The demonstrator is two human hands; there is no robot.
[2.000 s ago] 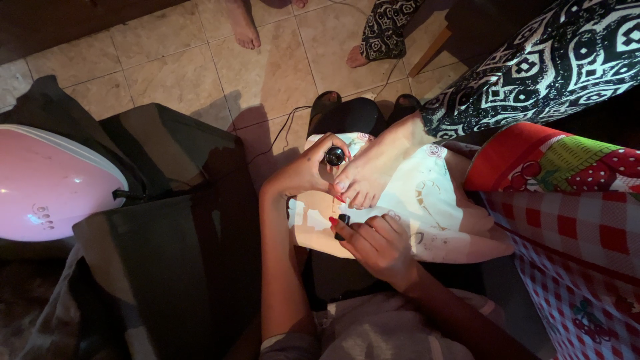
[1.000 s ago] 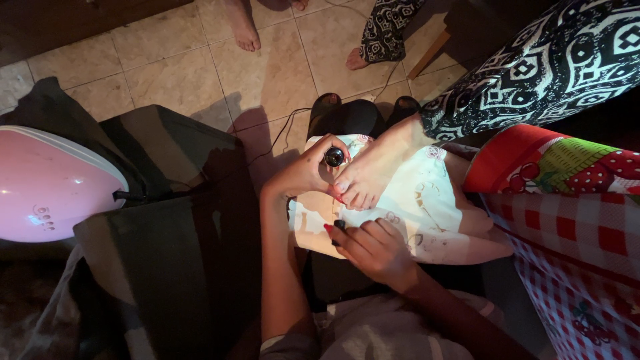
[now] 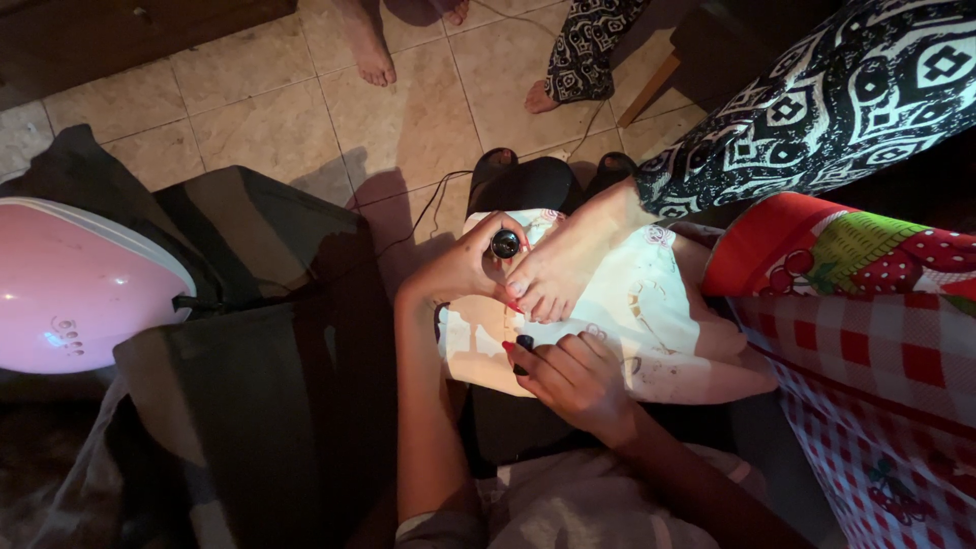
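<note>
Another person's bare foot rests on a white printed cloth over my lap. My left hand holds a dark nail polish bottle, its round end facing up, and its fingers touch the foot near the big toe. Just below the toes, my right hand pinches a black polish-brush cap between thumb and fingers. The brush tip is too small to make out. My nails are red.
A pink nail lamp stands on a dark cloth-covered surface at left. A red checked cloth hangs at right. Another person's feet, a patterned trouser leg and a thin cable are on the tiled floor side.
My right hand has shifted slightly and turned, with the cap still between its fingers. My left hand stays by the big toe with the bottle.
</note>
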